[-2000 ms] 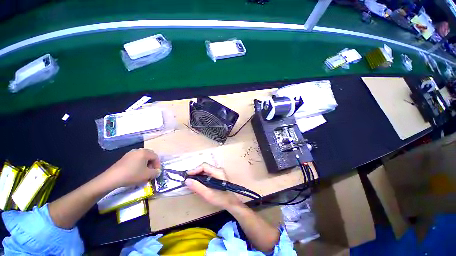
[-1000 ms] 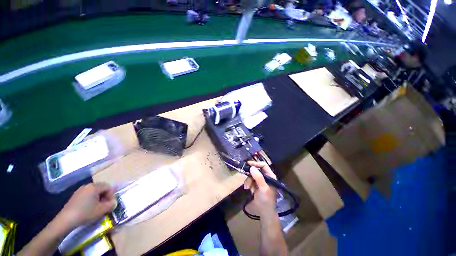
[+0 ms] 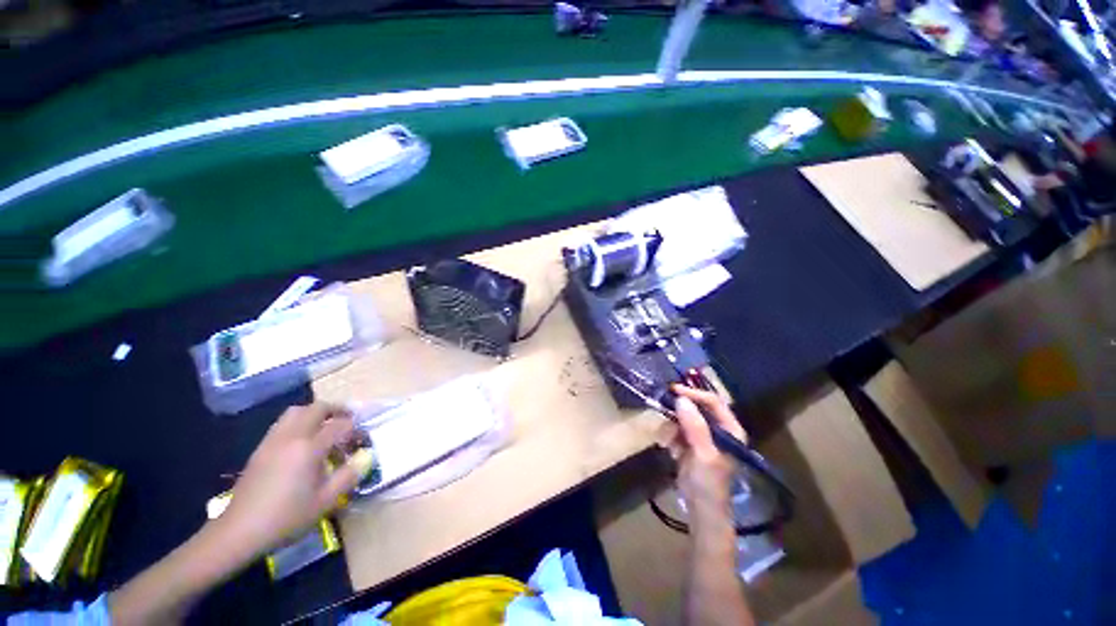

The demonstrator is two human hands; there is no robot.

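Note:
A white housing lies in clear film on the tan mat, its circuit board end to the left. My left hand is at that end, fingers curled, with a bit of yellow at the fingertips; whether it grips a battery cell is hidden. A yellow-edged cell lies just below this hand. My right hand holds the black soldering iron near the front of the black soldering station, right of the housing.
A second housing in film lies at the mat's left edge. A black fan stands behind the work. Yellow-edged cells lie far left. Open cartons are at the right. Wrapped housings lie on the green conveyor.
My right hand has moved the iron from the circuit board to the station's front. My left hand has moved over the cells beside the housing. The camera view has shifted.

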